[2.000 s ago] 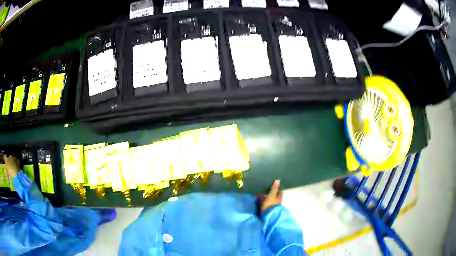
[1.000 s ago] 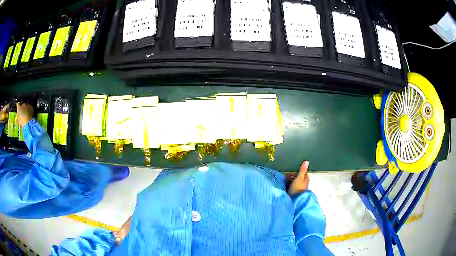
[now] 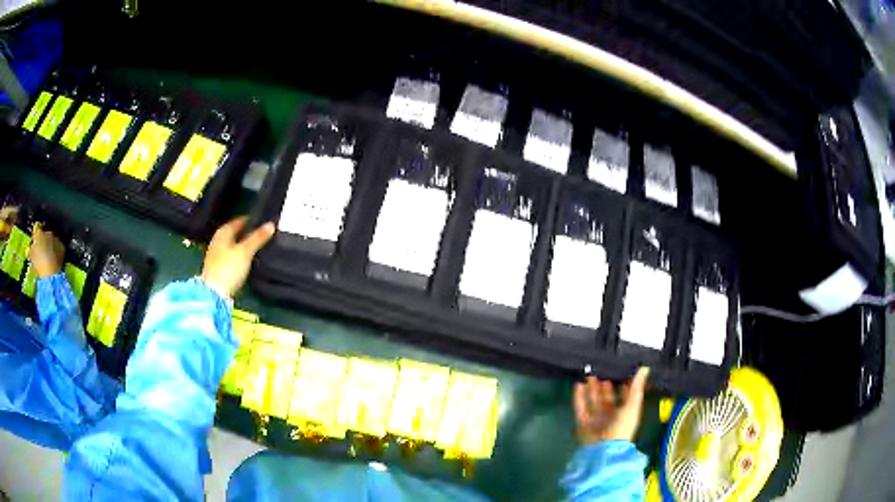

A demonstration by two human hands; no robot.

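Note:
A black foam tray holds several opened phones with white-labelled batteries. My left hand is on the tray's left end, thumb over its edge. My right hand is at the tray's front edge near the right end, fingers apart, fingertips at or just short of the edge. Flex parts with yellow-green film lie in an overlapping row in front of the tray, gold tails toward me. My left sleeve covers the row's left end.
Another worker's hand is over a tray of yellow-green-covered phones at far left; another such tray lies behind. More white-labelled phones sit behind my tray. A yellow fan, cable and paper slip are at right, a shelf edge above.
My view has turned and shifted. My left hand has come up from low in the picture to the tray's left end. My right hand has moved from the bench's front edge to the tray's front edge.

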